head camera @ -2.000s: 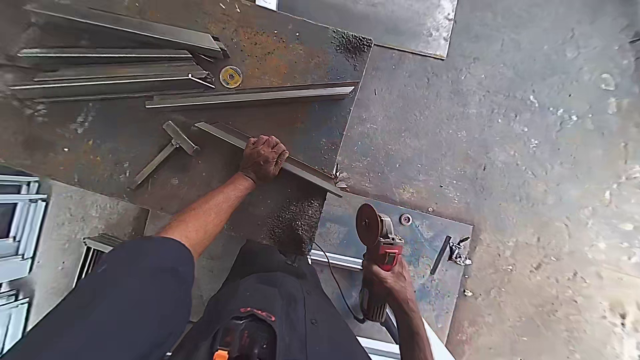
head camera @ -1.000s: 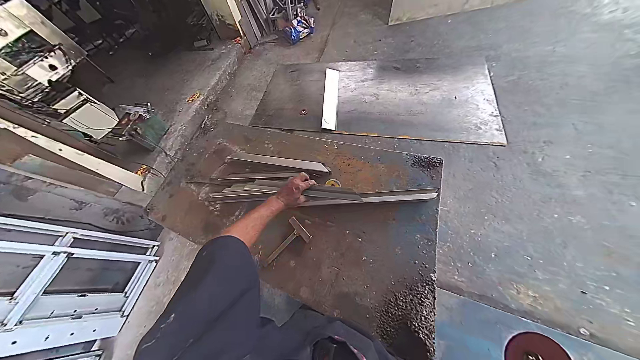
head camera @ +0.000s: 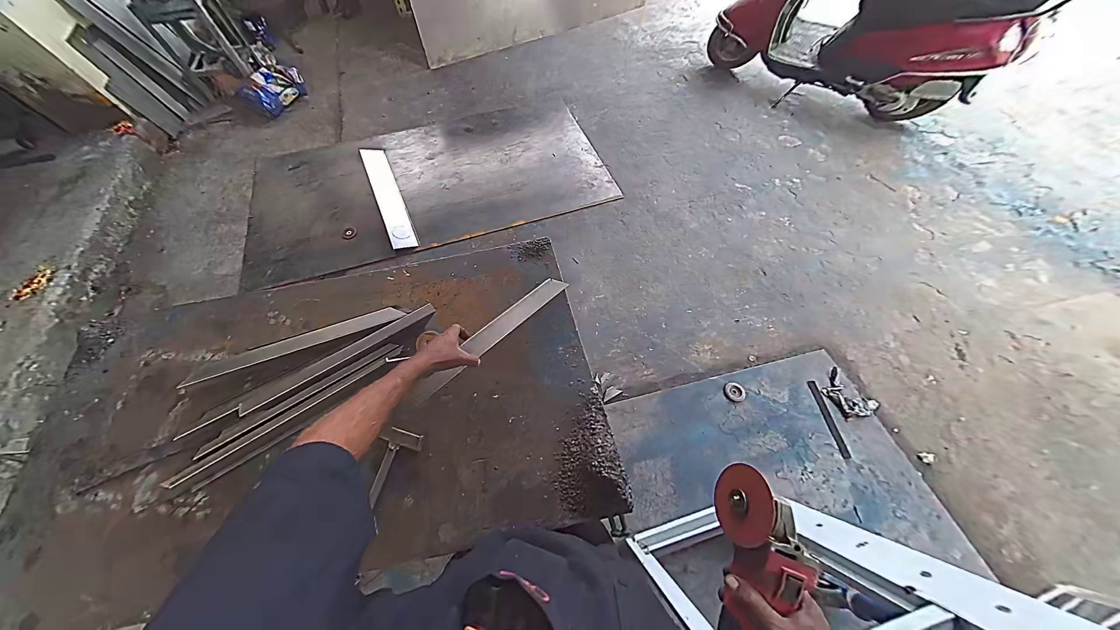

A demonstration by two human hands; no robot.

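My left hand [head camera: 446, 348] grips a flat metal bar [head camera: 518, 320] that lies slantwise over the rusty steel work table [head camera: 499, 464]. Several cut metal profiles [head camera: 297, 394] lie in a loose bundle left of that hand, partly behind my forearm. A T-shaped metal piece [head camera: 401, 440] rests just below the forearm. Down at the right, my right hand [head camera: 774, 608] holds a red angle grinder [head camera: 774, 573] by its body, its reddish disc [head camera: 745, 505] facing up. Whether the disc turns cannot be told.
A white metal frame [head camera: 862, 551] stands beside the grinder. Beyond it lies a blue-stained sheet [head camera: 787, 437] with a small disc [head camera: 734, 392] and a dark strip [head camera: 828, 420]. Metal grit [head camera: 595, 459] covers the table's right corner. Farther off are a steel plate [head camera: 507, 166] and a red scooter [head camera: 875, 52].
Since the last earlier frame, my left hand has moved right from the profile bundle, and a bar is now turned slantwise in it. The grinder has come back fully into view.
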